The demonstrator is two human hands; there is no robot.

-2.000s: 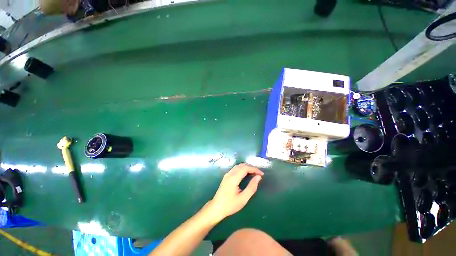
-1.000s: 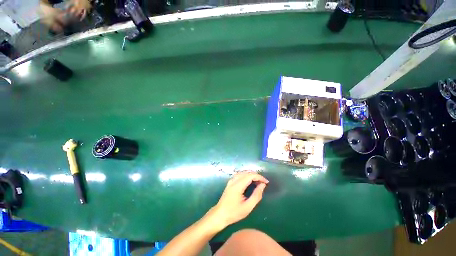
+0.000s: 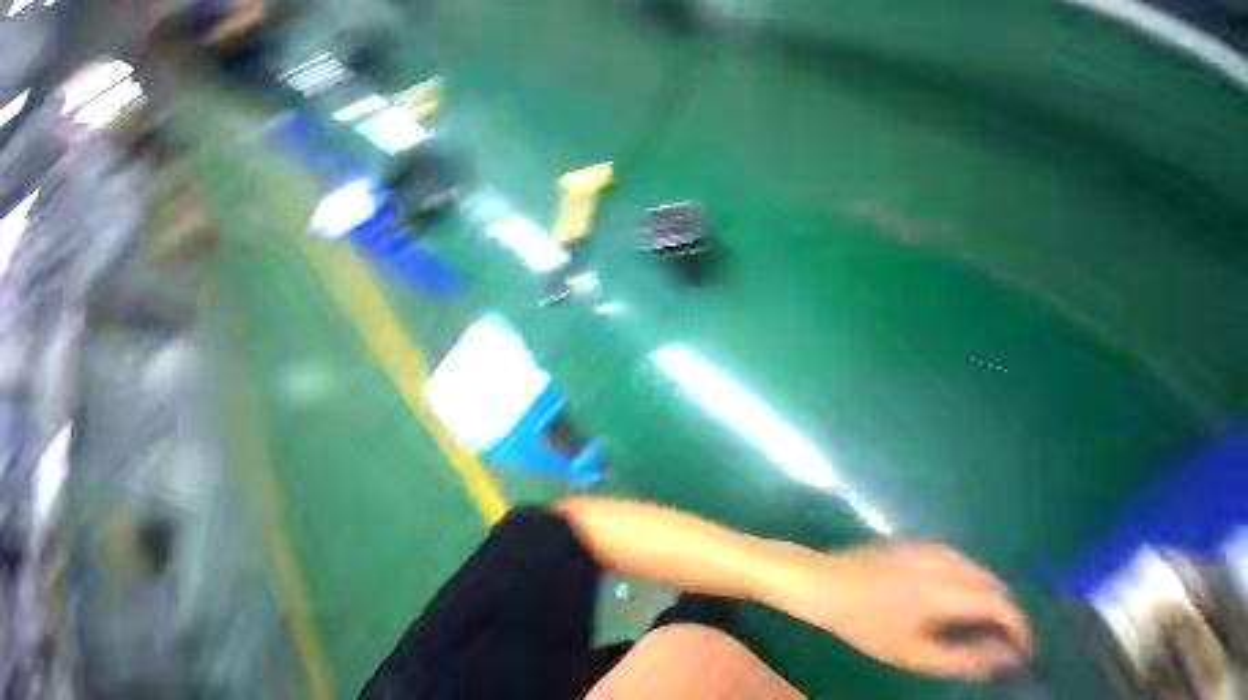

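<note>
The view is strongly blurred. My left hand [image 3: 924,604] is at the lower right, over the green bench, with its fingers curled. A dark patch shows between its fingers and thumb; I cannot tell whether it is a gap or a thing held. My right hand is not in view. The black cylindrical housing [image 3: 675,233] lies on the bench at upper centre, its patterned end facing me. The yellow-headed hammer [image 3: 580,203] lies just left of it. The screw feeder [image 3: 1163,513] is cut off at the right edge, its blue side nearest my hand.
The glossy green bench [image 3: 821,356] runs diagonally. A blue stool [image 3: 500,397] stands by its near edge. A dark loop [image 3: 422,189] and blue items lie at the upper left. A yellow line [image 3: 390,335] crosses the green floor. My knee shows at the bottom.
The view has swung left and tilted, so the floor shows and the blister tray and white post are out of view. My left hand now appears further right, near the feeder.
</note>
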